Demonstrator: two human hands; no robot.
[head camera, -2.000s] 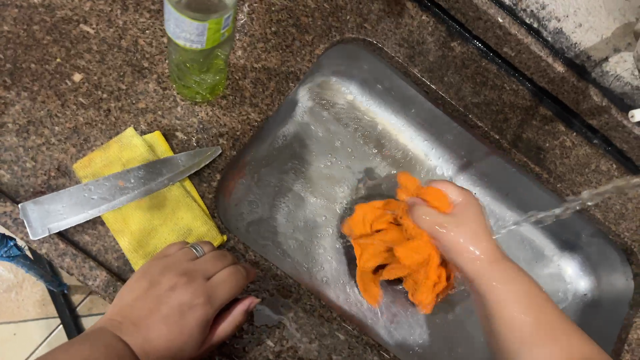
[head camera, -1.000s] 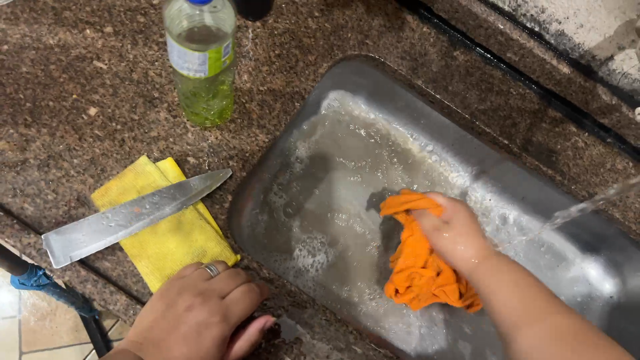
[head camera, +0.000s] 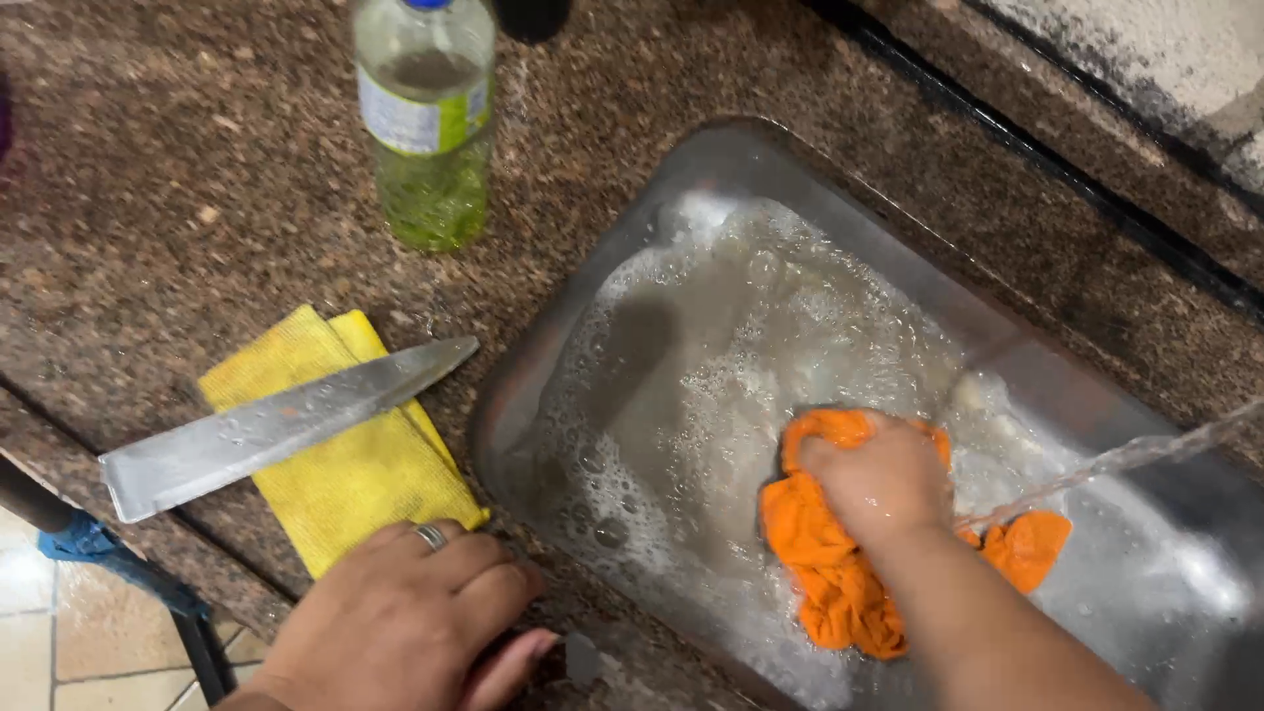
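My right hand (head camera: 879, 479) grips a wet orange cloth (head camera: 834, 592) down in the steel sink basin (head camera: 711, 163), its fingertips hidden in the folds. A stream of water (head camera: 1155, 452) runs in from the right, beside that hand. Soapy water with bubbles (head camera: 612, 504) covers much of the basin floor. My left hand (head camera: 405, 602), with a ring on one finger, rests on the counter at the sink's near edge, its fingers touching or just beside a folded yellow cloth (head camera: 365, 484). A broad metal blade (head camera: 286, 420) lies across that cloth, pointing toward the sink.
A clear plastic bottle (head camera: 434, 178) holding green liquid stands on the brown granite counter (head camera: 197, 227), left of the sink. Behind it is the bottom of a dark object (head camera: 533, 15). At lower left, a dark bar wrapped in blue material (head camera: 118, 563) stands over floor tiles.
My right hand has pressed the orange cloth lower in the basin, and the cloth is now more spread out. Foamy water covers more of the basin than two seconds ago. My left hand stays on the counter edge.
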